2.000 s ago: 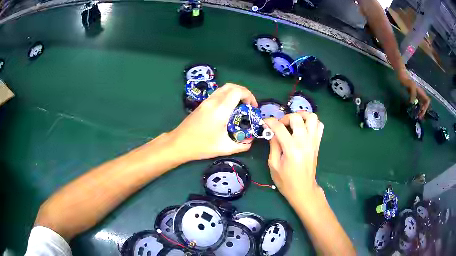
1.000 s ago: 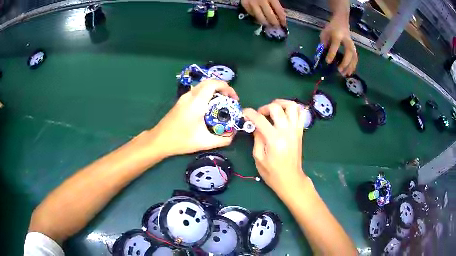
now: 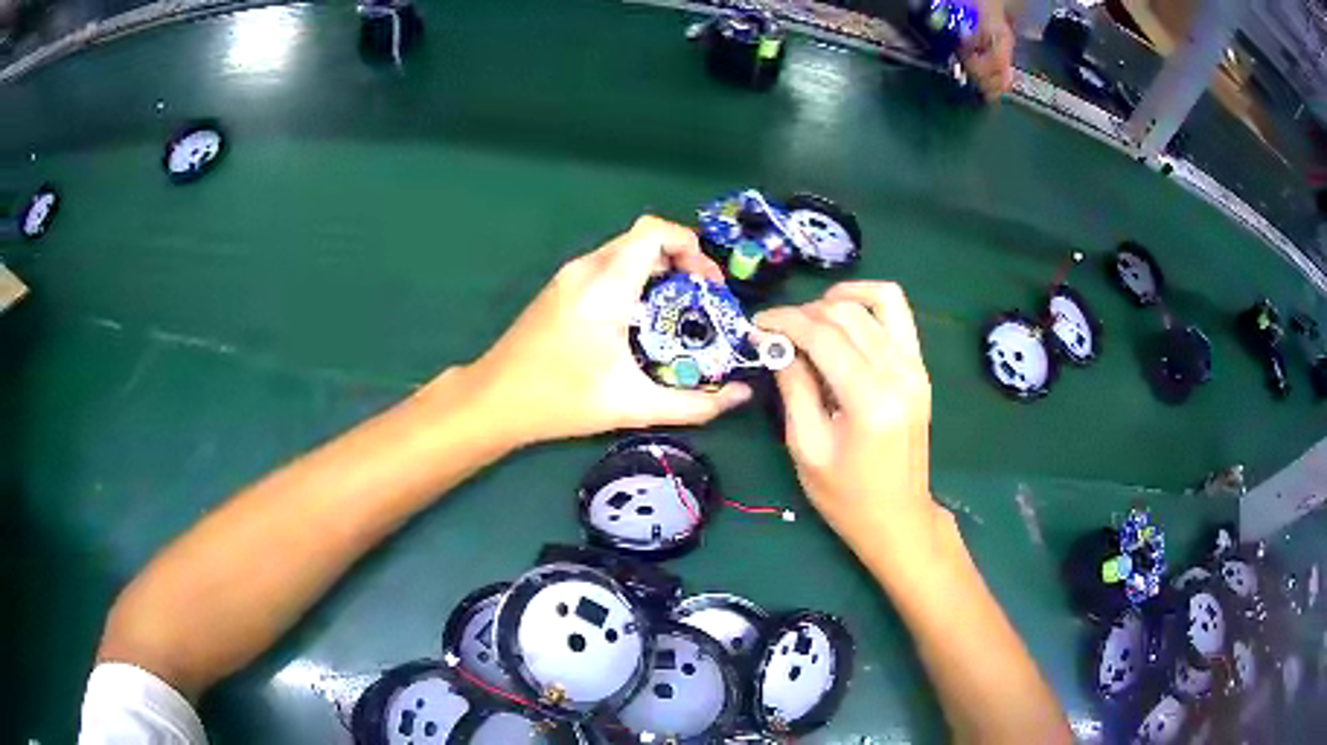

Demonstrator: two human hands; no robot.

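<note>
My left hand (image 3: 582, 342) holds a housing by its sides, its open end with the blue ring-shaped circuit board (image 3: 696, 332) facing me. My right hand (image 3: 859, 393) pinches at the board's right edge, beside the small white round end (image 3: 779, 349) of a pale lead. What exactly the right fingertips grip is hidden. An end cover (image 3: 645, 502) with a thin red lead lies just below my hands; its white plug (image 3: 789, 515) points right. A pile of end covers (image 3: 576, 640) lies at the near edge.
Another housing with board (image 3: 747, 240) and a cover (image 3: 822, 233) lie just beyond my hands. Two covers (image 3: 1016, 355) lie right. More housings and covers pile at the lower right (image 3: 1205, 623) near a metal post (image 3: 1288, 510). Another person's hand (image 3: 990, 56) is at the far rail.
The other person's hands have pulled back to the far rail, one holding a lit blue unit. Far belt items appear shifted right. My hands keep the same housing, right fingertips still at the board's edge.
</note>
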